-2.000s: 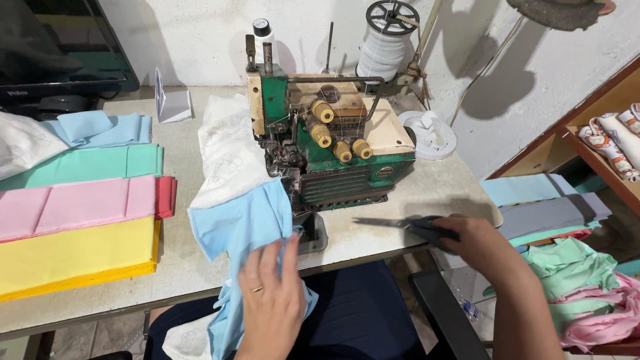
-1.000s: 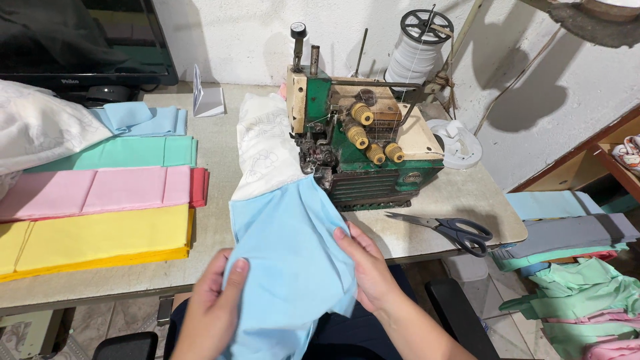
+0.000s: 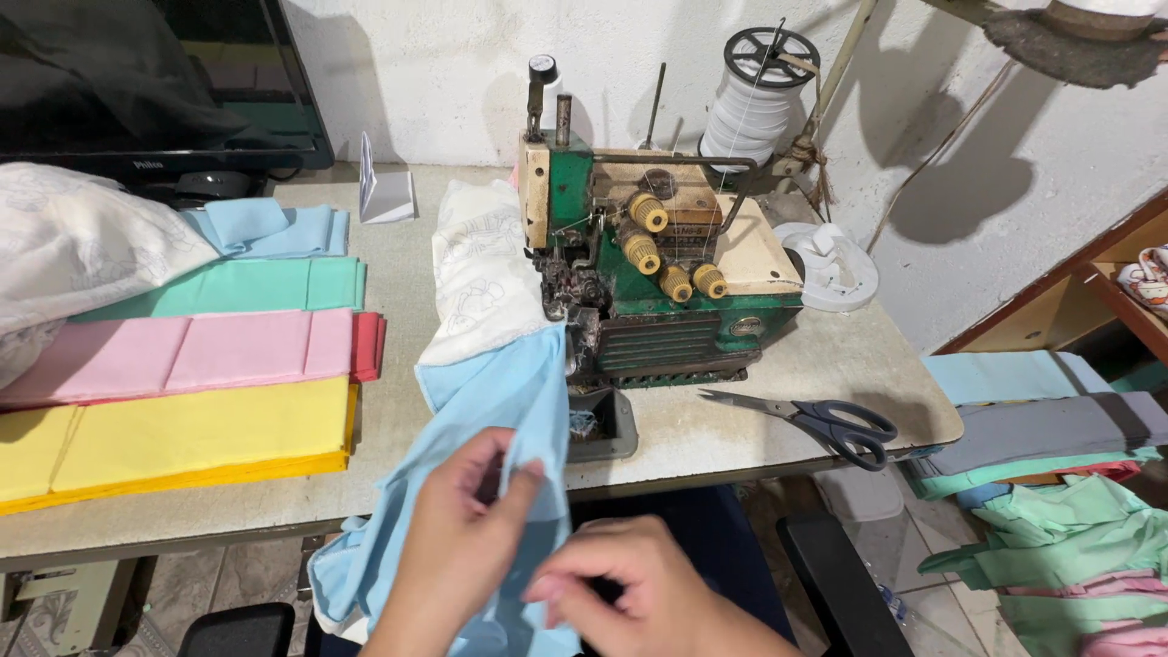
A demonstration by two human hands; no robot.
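Light blue fabric, joined to a white printed cloth, hangs over the table's front edge. My left hand pinches the blue fabric near its right edge, thumb on top. Beside it, lower right, my right hand has its fingers curled at the fabric's edge; whether it grips the cloth is unclear. The upper cloth lies against the left side of a green overlock sewing machine. Scissors with dark handles lie on the tabletop right of the hands.
Folded yellow, pink, green and blue fabrics lie at the left below a monitor. A thread cone stands behind the machine. A scrap recess sits at the front edge. More fabrics are at the right, near a chair armrest.
Two seconds ago my right hand was on the scissors; they now lie on the table. Since one second ago, the blue fabric, spread between both hands then, has bunched and my hands have come together.
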